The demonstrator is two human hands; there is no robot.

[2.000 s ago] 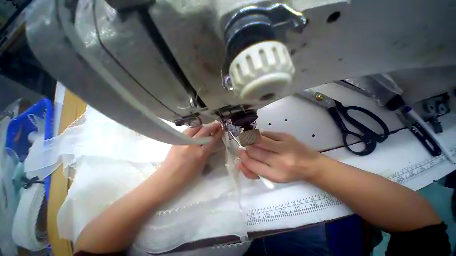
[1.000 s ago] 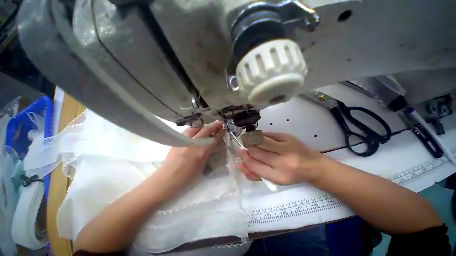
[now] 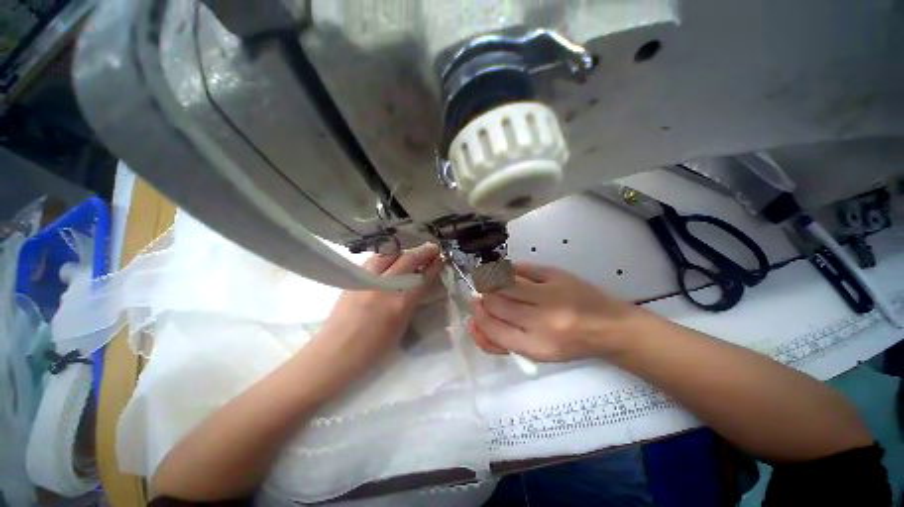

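Sheer white fabric spreads over the table under my left arm and over the front edge. A narrow strip of it runs from the needle area toward me. My left hand is at the left of the needle area, fingertips together on the fabric, partly behind the pale guard. My right hand is just right of the strip and holds a white-handled pick, its thin metal tip pointing to the presser foot area. A tan-brown block stands at my right fingertips. The needle is hard to make out.
The sewing machine head with its white ribbed dial fills the top. Black-handled shears, a slim black tool and a whitish stick lie right. A printed ruler strip runs along the front. A blue basket stands left.
The camera view has shifted slightly. Both hands stay in nearly the same place, and the fabric shows little visible movement.
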